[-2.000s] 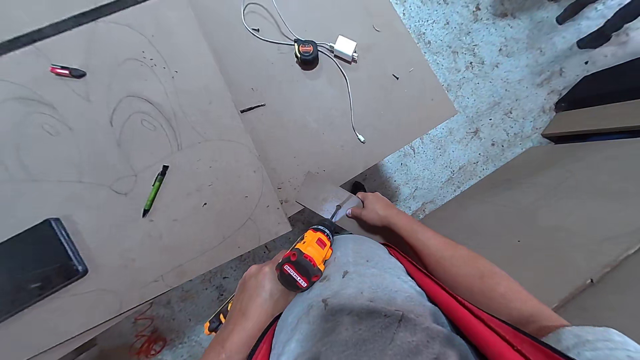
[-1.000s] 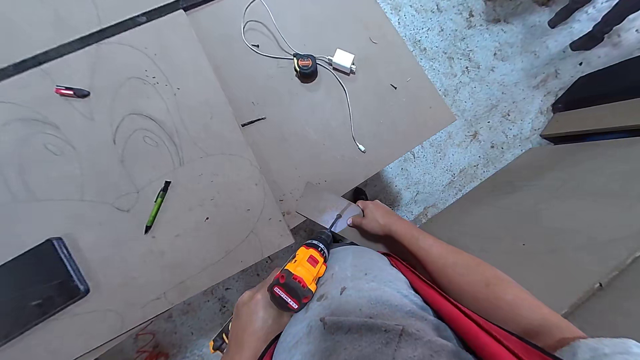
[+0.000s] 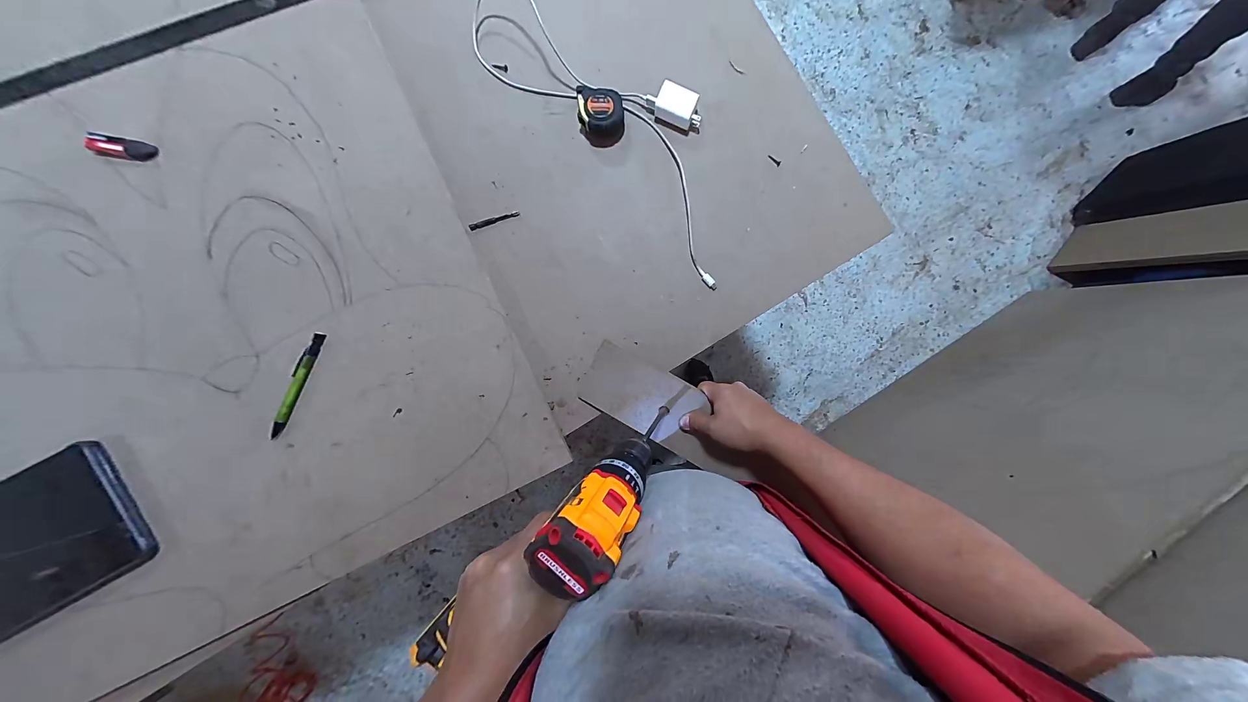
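Note:
A yellow and black cordless drill [image 3: 593, 526] is held by my left hand [image 3: 512, 590], whose fingers are mostly hidden behind the drill body. The drill's long bit [image 3: 658, 419] points up and to the right, its tip against or just over a small thin board piece [image 3: 624, 385]. My right hand [image 3: 736, 414] pinches that piece at its right edge, thumb on top. The piece lies close to the edge of the large boards, in front of my torso. Whether the bit has entered the piece, I cannot tell.
A large board [image 3: 390, 331] bears pencil drawing, a green pen [image 3: 297, 385], a red and black marker or knife [image 3: 121, 147] and a dark phone [image 3: 73, 536]. Beyond lie a tape measure [image 3: 601, 115], white charger [image 3: 676, 103], cable and loose bit [image 3: 494, 221]. More boards [image 3: 1063, 409] stand right.
Both hands keep their hold on the drill and the small piece. The drill has shifted slightly in front of my torso and its angle differs a little.

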